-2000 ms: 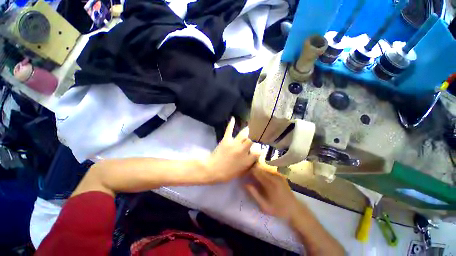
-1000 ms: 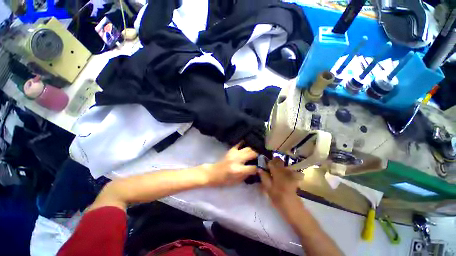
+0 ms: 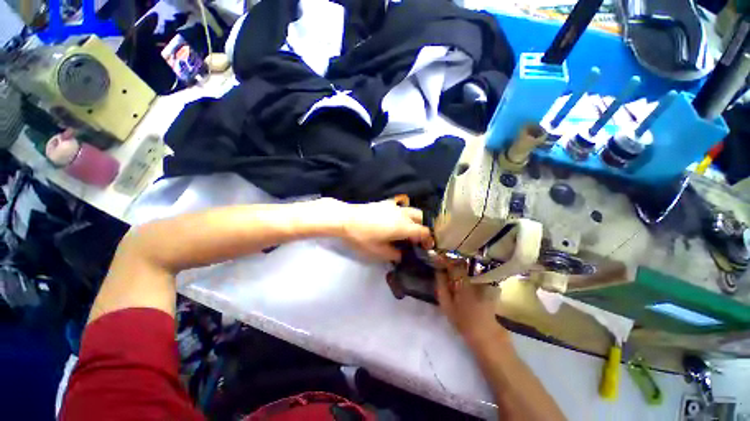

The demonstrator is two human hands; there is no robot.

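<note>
A black garment panel lies at the needle area of the sewing machine, its heaped part running back to the left. My left hand is on the black cloth just left of the machine head, fingers bent and gripping it. My right hand is at the front of the presser foot area, fingertips on the cloth edge under the head; its grip is partly hidden. White cloth lies under the black heap.
A blue thread tray with spools stands on the machine. A yellow-handled tool, green snips and a white scrap lie right of the needle. A pink bottle and second machine are at far left.
My left forearm has swung up and away over the white cloth, and my left hand has moved slightly back. A dark cloth end now shows in front of it. My right hand stays by the needle.
</note>
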